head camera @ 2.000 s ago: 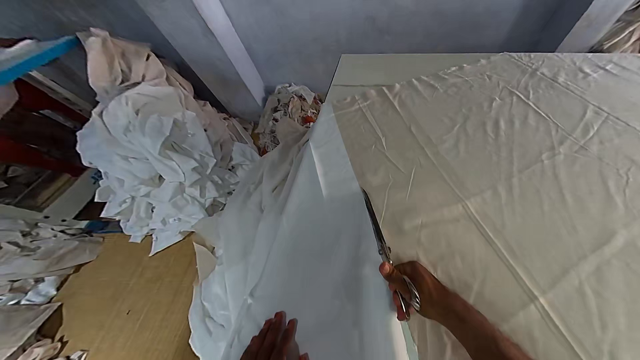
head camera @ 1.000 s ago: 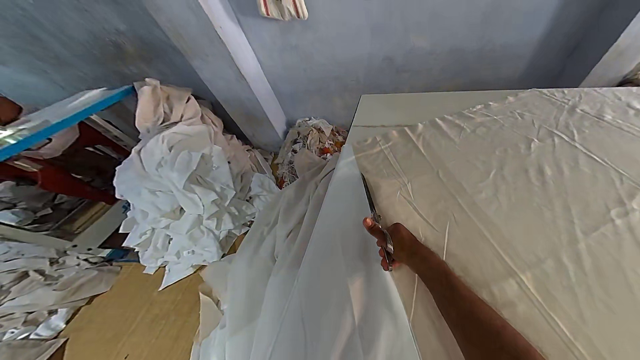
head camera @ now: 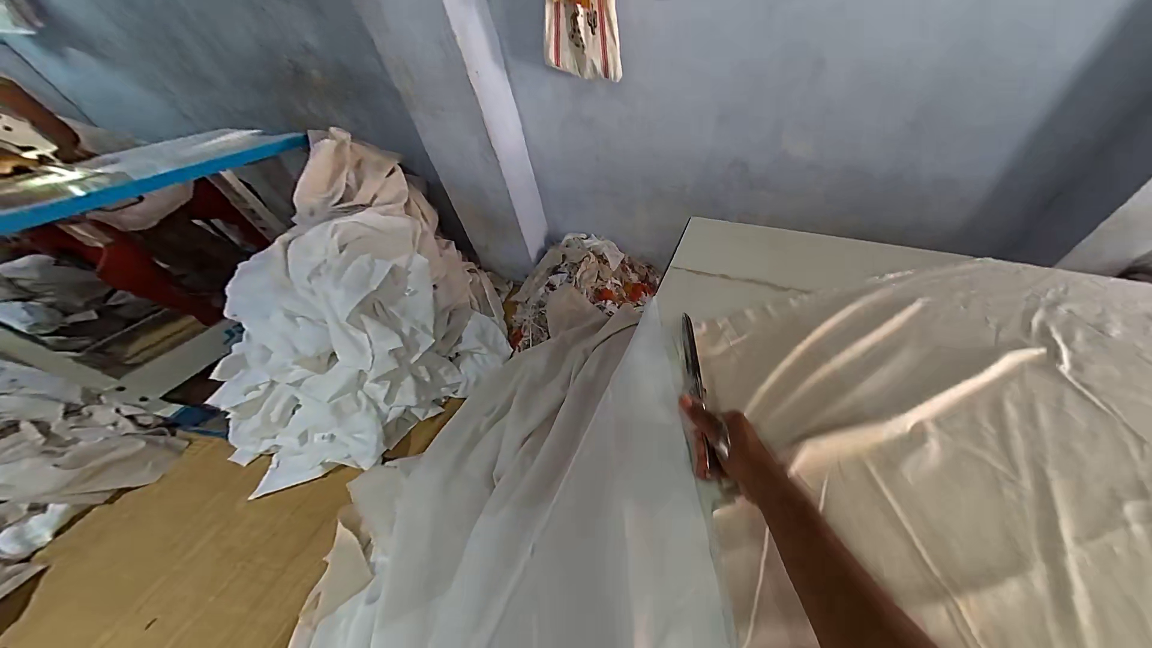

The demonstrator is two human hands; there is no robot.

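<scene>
My right hand (head camera: 724,445) is closed around the handles of metal fabric scissors (head camera: 691,355), whose blades point away from me near the far end of the table. Cream fabric (head camera: 945,468) lies wrinkled over the table to the right of the scissors, with ridges bunched beside my wrist. On their left, pale white fabric (head camera: 621,486) hangs over the table's left edge towards the floor in loose folds. A strip of bare tabletop (head camera: 756,256) shows at the far end. My left hand is out of view.
A tall heap of white cloth scraps (head camera: 333,333) stands left of the table, with a smaller mixed scrap heap (head camera: 589,274) by the wall. At far left, a person's arm (head camera: 40,117) is over a blue-edged table (head camera: 162,175). A striped cloth (head camera: 583,40) hangs on the wall.
My right hand has moved with the scissors up along the fabric towards the table's far end. My left hand, seen at the bottom two seconds ago, has left the view. The cream fabric has bunched up.
</scene>
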